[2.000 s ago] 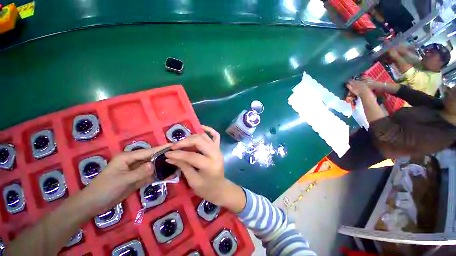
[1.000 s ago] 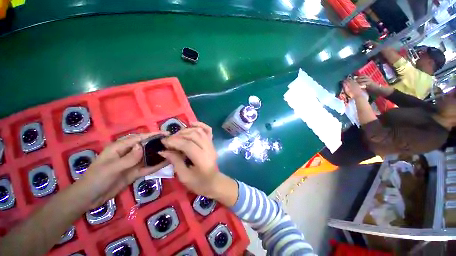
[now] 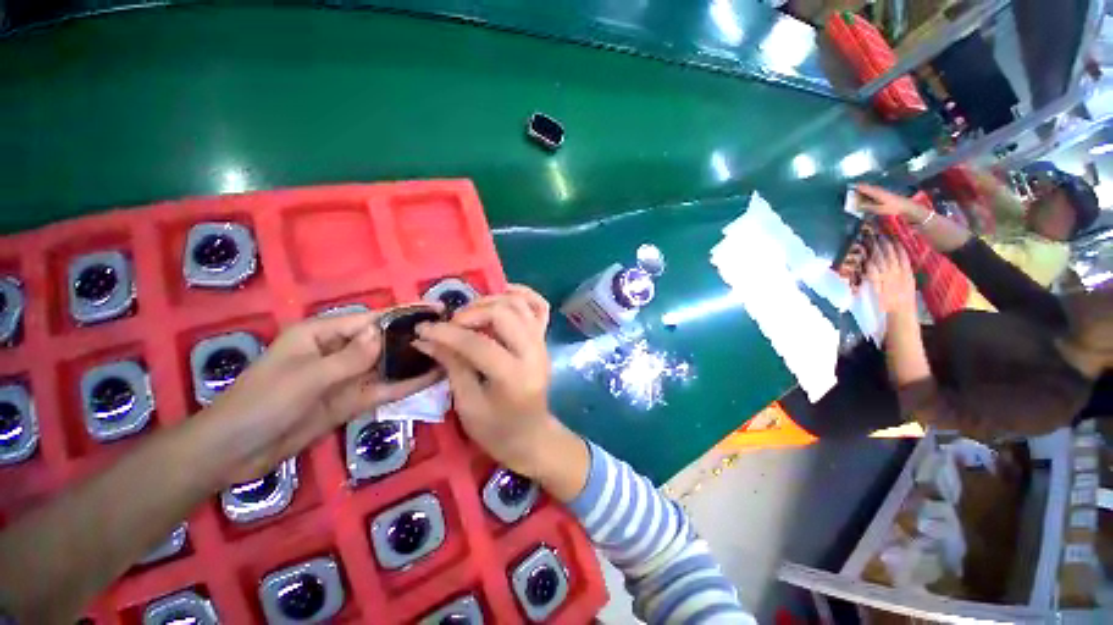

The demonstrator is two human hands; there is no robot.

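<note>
A smartwatch body [image 3: 407,344] with its dark screen up is held between my hands above the red tray [image 3: 332,242]. My left hand [image 3: 299,381] grips it from the left by its rim. My right hand [image 3: 494,372] has its fingertips on the screen at the right side. A white wiping cloth [image 3: 417,404] hangs beneath the watch between the hands; which hand holds it is hard to tell. The tray pockets hold several watch bodies with round sensor windows up [image 3: 408,531]. Two pockets at the back right are empty.
A squat bottle [image 3: 607,300] with its lid flipped open stands right of the tray, beside shiny scraps [image 3: 640,371]. A single watch [image 3: 546,131] lies on the green belt [image 3: 366,110]. White sheets [image 3: 778,293] lie near a seated person [image 3: 989,354].
The view has shifted. The lone watch on the belt sits farther right relative to the tray. My hands still hold the watch, with small finger shifts. The neighbouring person's hands have moved apart.
</note>
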